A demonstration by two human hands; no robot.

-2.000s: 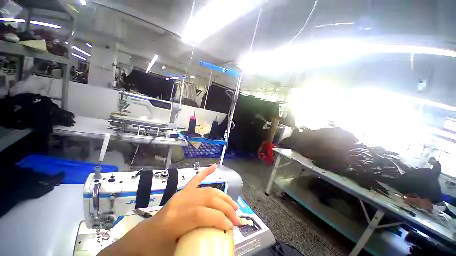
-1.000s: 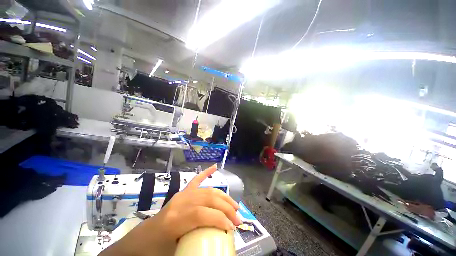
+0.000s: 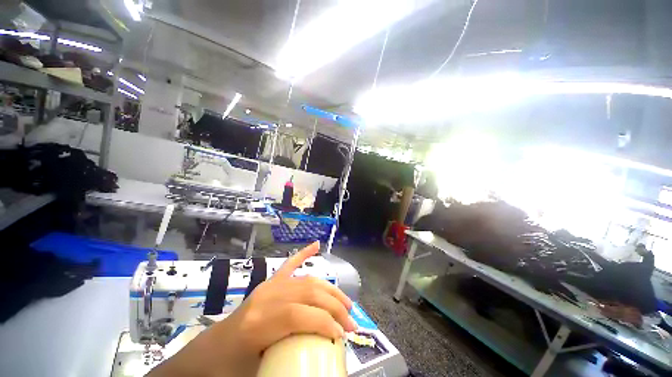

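My left hand [image 3: 284, 313] reaches in from the bottom edge, with one digit pointing up and the other fingers curled over the upper end of a cream cylinder [image 3: 303, 359], maybe a cup. The cylinder's lower part is cut off by the bottom edge. My right hand is out of view. Behind my left hand stands a white sewing machine [image 3: 188, 294] with a blue stripe. Two black fabric strips [image 3: 218, 286] hang over its head. My hand hides part of the machine's right side; its control panel [image 3: 368, 346] shows at the right.
A black garment heap [image 3: 44, 283] and blue crate [image 3: 110, 254] lie at the left. At right, a long table [image 3: 479, 266] bears a large dark garment pile [image 3: 508, 239]. Speckled floor [image 3: 413, 328] shows between. Another machine [image 3: 210, 173] and a blue basket [image 3: 302, 228] stand behind.
The view has shifted slightly, so the machine and background sit a little lower and further right. My left hand keeps its hold on the cylinder.
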